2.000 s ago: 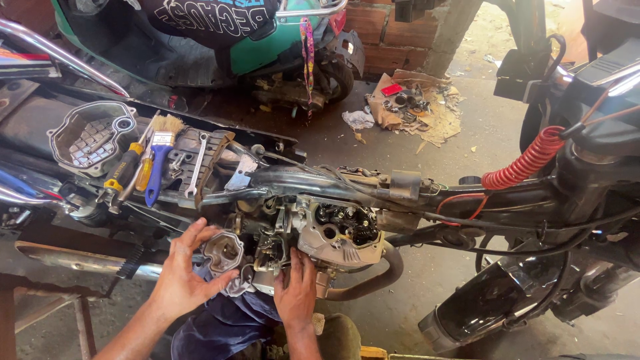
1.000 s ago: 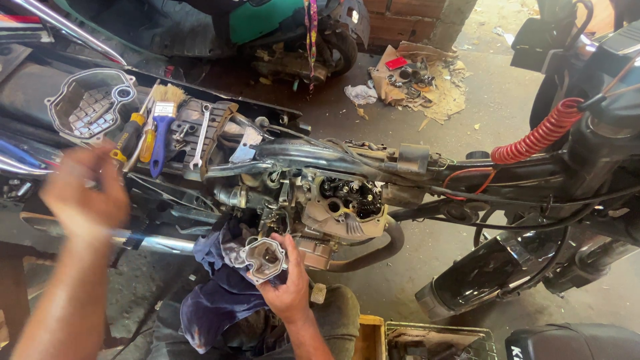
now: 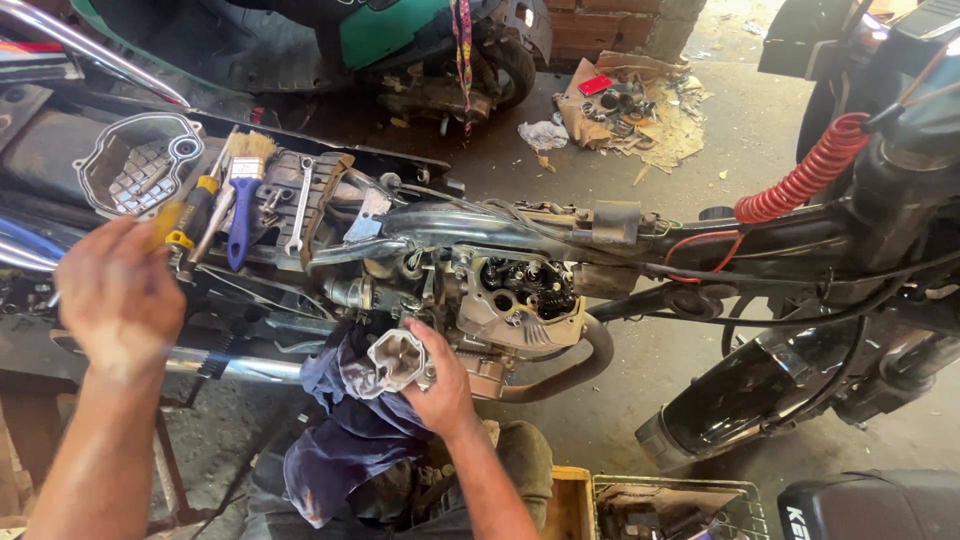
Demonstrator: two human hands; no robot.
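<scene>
My right hand (image 3: 442,375) grips a small cast metal engine cover (image 3: 396,358), its hollow side facing up, over a dark blue rag (image 3: 360,442) on my lap. My left hand (image 3: 124,292), blurred, holds a yellow-handled tool (image 3: 166,222) beside the motorcycle frame. Close to it lie a black-and-yellow screwdriver (image 3: 196,210), a blue-handled paintbrush (image 3: 241,202) and a combination wrench (image 3: 301,206). A larger metal engine cover (image 3: 139,169) rests open side up to their left. The opened cylinder head (image 3: 525,300), with its valve gear showing, is up and right of my right hand.
A red coiled cable (image 3: 806,169) hangs by the motorcycle's front end. Greasy parts lie on torn cardboard (image 3: 645,120) on the floor, near a green scooter (image 3: 382,34). A curved exhaust pipe (image 3: 592,367) sticks out below the cylinder head. A wire basket (image 3: 679,484) stands at the bottom.
Two seconds ago my left hand held the small cover; it is now in my right hand, which was at the cylinder head. My left hand has moved up to the tools and holds the yellow-handled one.
</scene>
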